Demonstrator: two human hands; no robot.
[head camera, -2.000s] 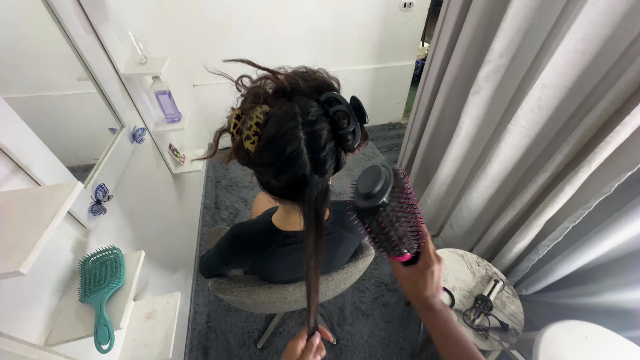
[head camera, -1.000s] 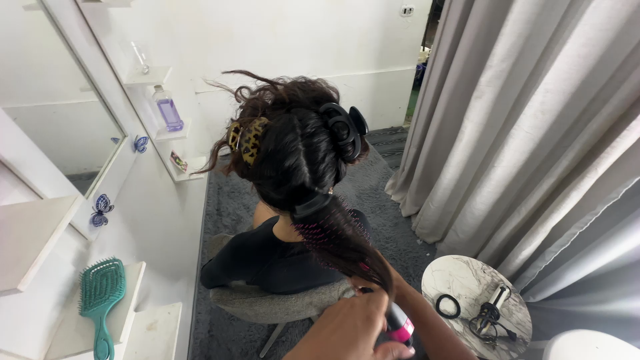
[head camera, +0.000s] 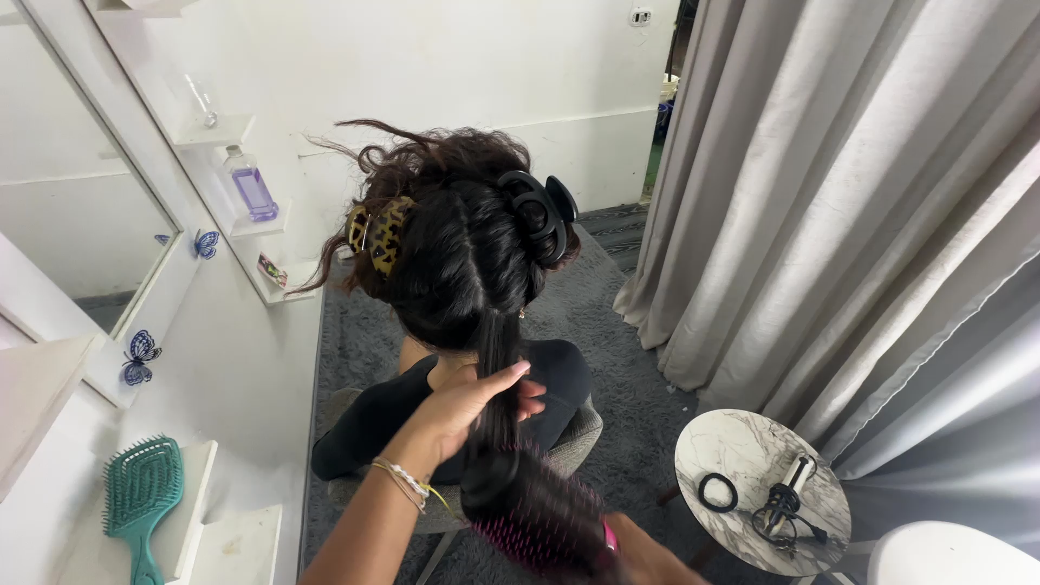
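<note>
A seated person, seen from behind, has dark hair (head camera: 439, 268) pinned up by a tortoiseshell claw clip (head camera: 382, 236) at left and a black claw clip (head camera: 544, 213) at right. One straight lock (head camera: 498, 341) hangs down the back. My left hand (head camera: 479, 402) is around this lock just below the nape, thumb across it, fingers partly curled. Below it, my right hand (head camera: 642, 552), mostly cut off by the bottom edge, grips a black and pink round hot-air brush (head camera: 528, 508), tilted, its bristles against the lock's lower part. The brush is blurred.
A round marble-top table (head camera: 699, 443) at right holds a black ring (head camera: 717, 492) and a corded styling iron (head camera: 788, 496). A teal vented brush (head camera: 145, 496) lies on a left wall shelf (head camera: 195, 487). Grey curtains (head camera: 772, 203) hang at right; a white chair (head camera: 951, 552) stands lower right.
The brush has moved down the lock from beside the nape, where it was one second ago. My left hand has gone from the lock's lower end up to just below the nape.
</note>
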